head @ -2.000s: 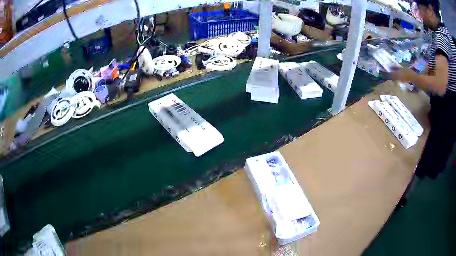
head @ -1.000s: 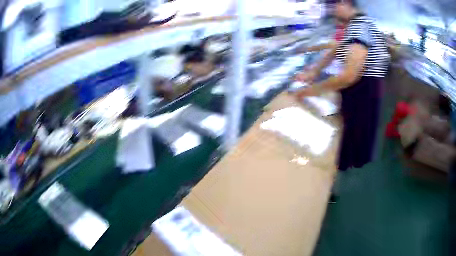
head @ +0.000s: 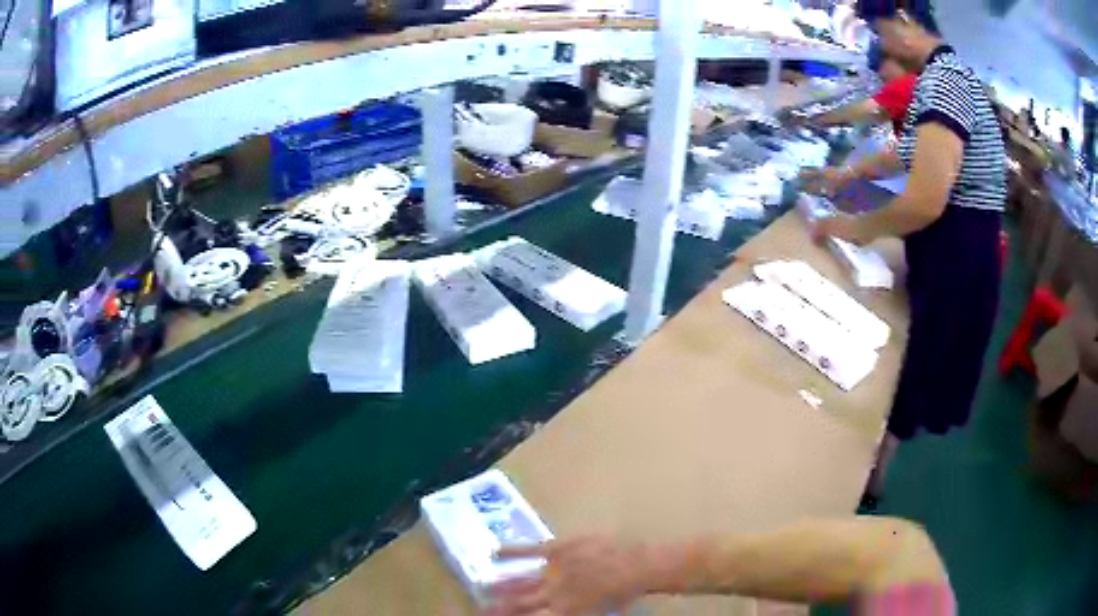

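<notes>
An open white box [head: 484, 515] lies on the brown cardboard-covered bench beside the green belt. Pale bluish contents show inside it. Its near end is partly covered by my hand and cut off by the bottom edge. My right hand [head: 564, 575] reaches in from the lower right, and its blurred fingers lie over the near part of the box. I cannot tell if they grip it. My left hand is not in view.
Closed white boxes lie on the belt [head: 301, 439], one [head: 183, 484] at left. Two boxes [head: 804, 325] lie further along the bench [head: 674, 427], near a person in a striped top [head: 951, 132]. A white post [head: 660, 181] stands at the belt edge.
The view has swung to the right, so the belt boxes sit further left in the picture. My right hand has come in from the lower right and is over the open box.
</notes>
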